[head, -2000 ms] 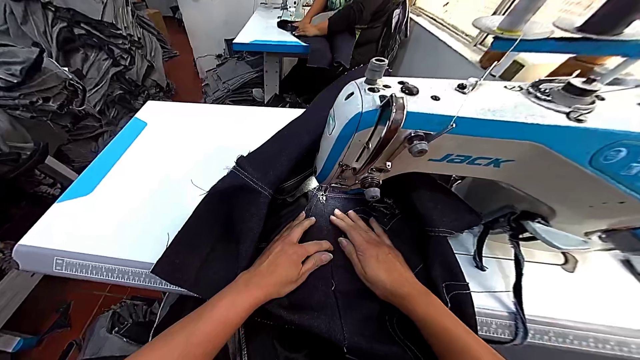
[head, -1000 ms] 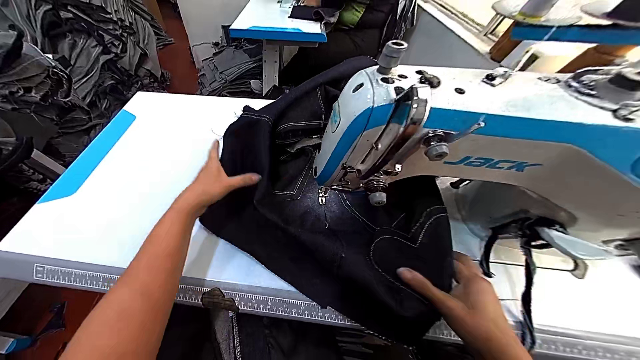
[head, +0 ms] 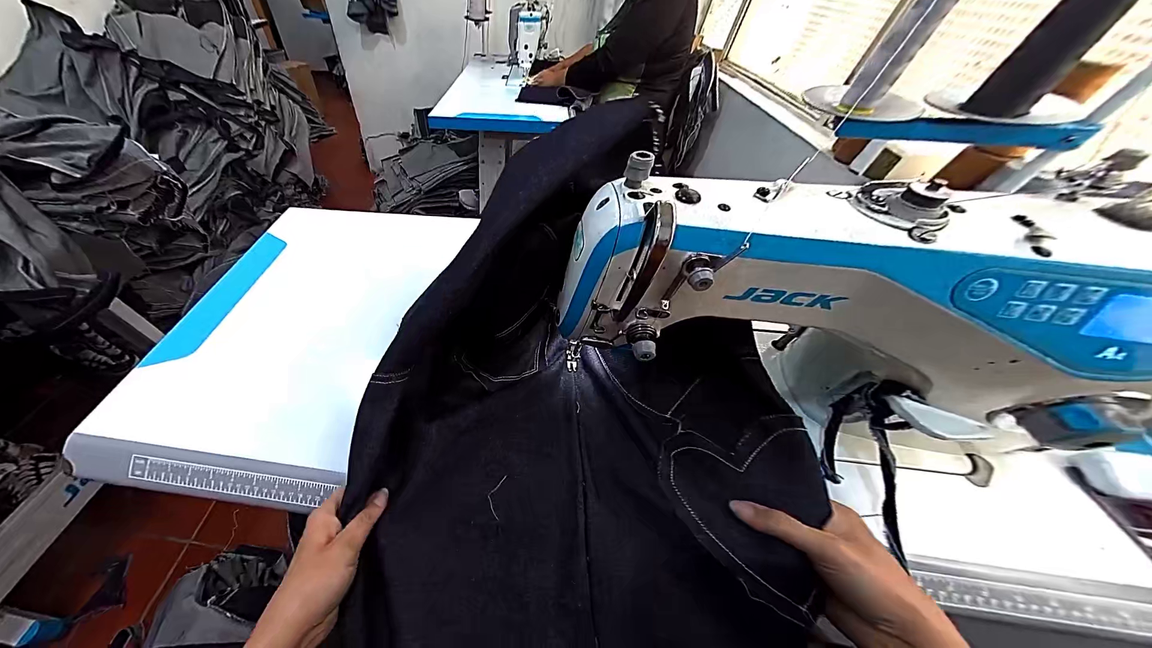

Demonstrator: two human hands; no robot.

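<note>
A dark denim garment (head: 531, 504) with pale stitching lies spread under the head of a Jack sewing machine (head: 810, 279), its far part raised in a fold left of the head. The garment's centre seam runs toward me from the presser foot (head: 573, 356). At the table's front edge my left hand (head: 324, 562) pinches the garment's left edge between thumb and fingers. On the other side my right hand (head: 846, 567) grips the right edge, thumb on top beside the curved pocket stitching and fingers hidden underneath.
The white sewing table (head: 315, 333) has a ruler strip along its front. Thread cones (head: 1048, 54) stand on a rack at the back right. Piles of grey denim (head: 153, 144) fill the left side. Beyond the table, a person (head: 630, 54) works at another sewing machine (head: 528, 36).
Both hands were flat on the fabric near the needle, then spread apart; now they grip its two edges closer to me. The garment has turned and its far part is raised beside the machine head.
</note>
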